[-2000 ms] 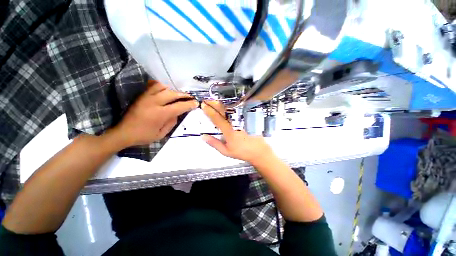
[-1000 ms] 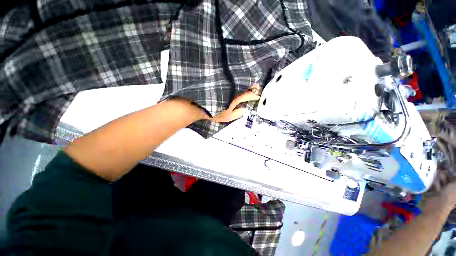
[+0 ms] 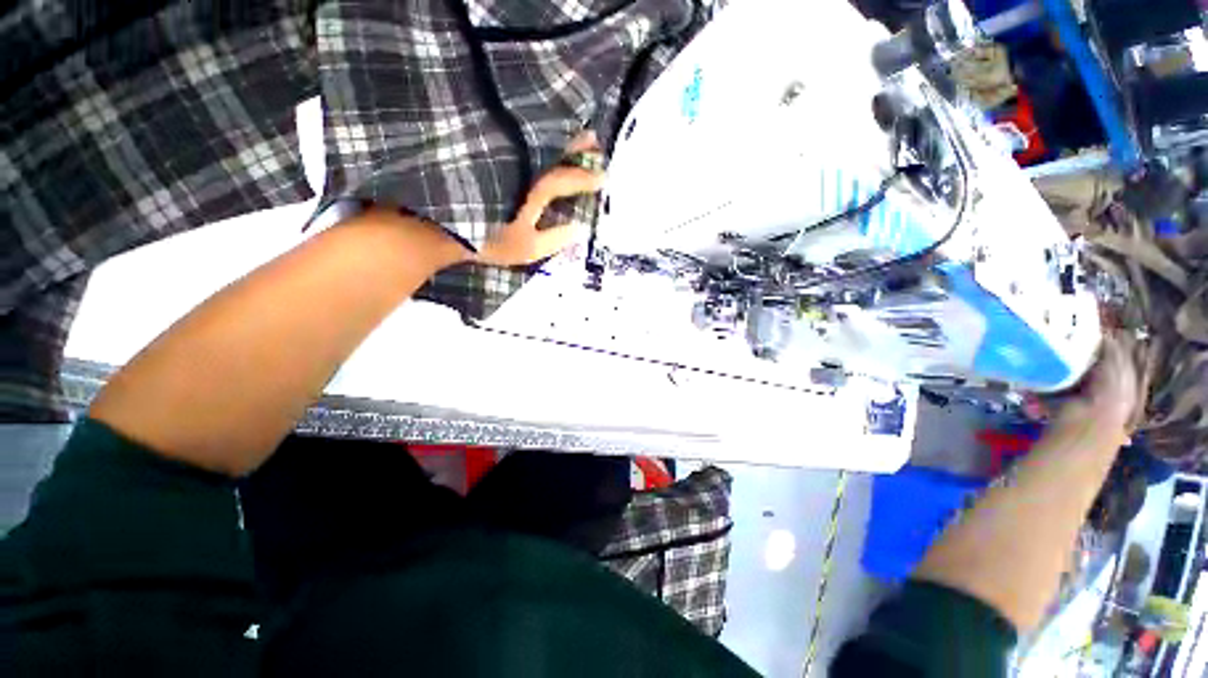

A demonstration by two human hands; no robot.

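The black, grey and white plaid fabric (image 3: 398,119) lies in folds over the left of the table, with dark seam lines across it. My left hand (image 3: 543,219) rests on its edge beside the white sewing machine head (image 3: 742,133), fingers partly hidden by fabric and machine. The needle area (image 3: 596,265) is just right of my left fingers. My right hand (image 3: 1106,391) is far right, at the machine's right end, blurred; its fingers are partly hidden and what they touch is unclear.
The white machine bed (image 3: 596,384) has a ruler-like front edge. A blue bin (image 3: 914,523) stands on the grey floor below right. Brownish fabric (image 3: 1172,318) is piled at the far right. A plaid piece (image 3: 689,543) hangs below the table edge.
My right hand has left the needle area and moved to the machine's far right end. My left hand stays on the plaid fabric. The view has swung right, showing the machine's right side.
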